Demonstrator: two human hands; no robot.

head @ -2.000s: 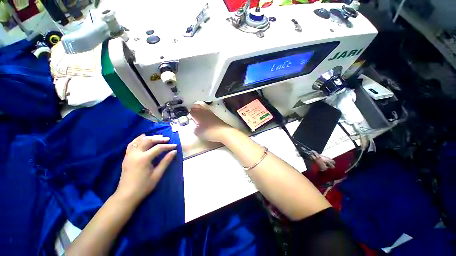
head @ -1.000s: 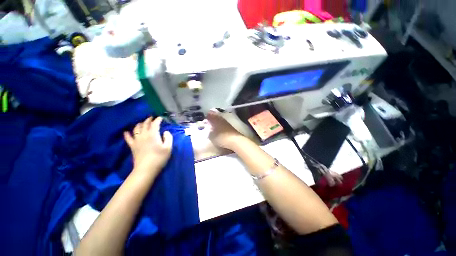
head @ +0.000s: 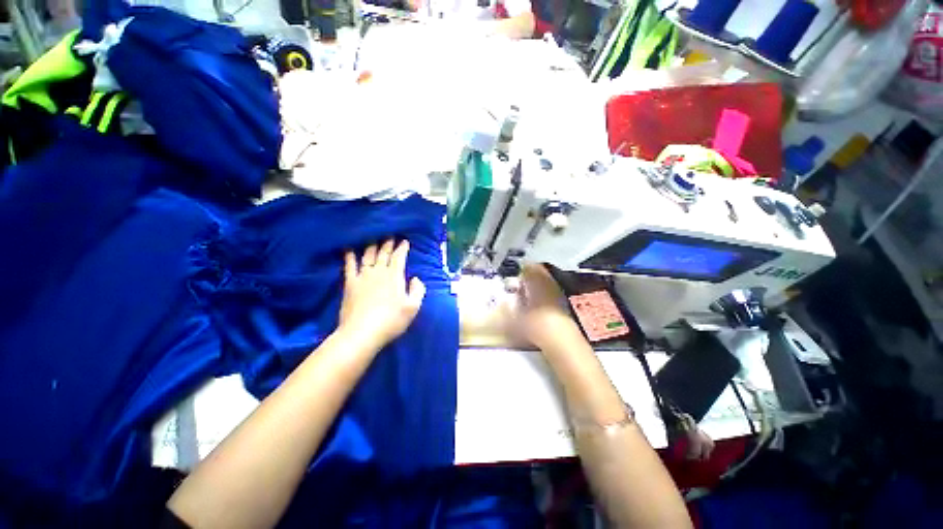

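A shiny royal-blue garment piece (head: pixel 414 403) lies over the left of the white table, its right edge running along the needle area. The lockstitch machine head (head: pixel 579 207) stands behind it, with a green left end. My left hand (head: pixel 379 294) lies flat on the fabric, fingers spread, left of the needle. My right hand (head: pixel 538 305) is under the machine arm, right of the presser foot (head: pixel 509 271); it is blurred and its fingertips are hard to make out. Whether it holds anything cannot be told.
The blue-lit control panel (head: pixel 677 256) is on the head. An orange-faced dark item (head: pixel 599 314) lies under the arm, a dark phone (head: pixel 698 374) right of it. A grey box (head: pixel 791 377) is at the right. A red bag (head: pixel 693 124) and blue thread cones (head: pixel 783 31) are behind.
The view has turned up and to the left, so the machine appears further right and more background shows. My left hand has shifted on the fabric and lies flatter. My right hand stays beside the needle area.
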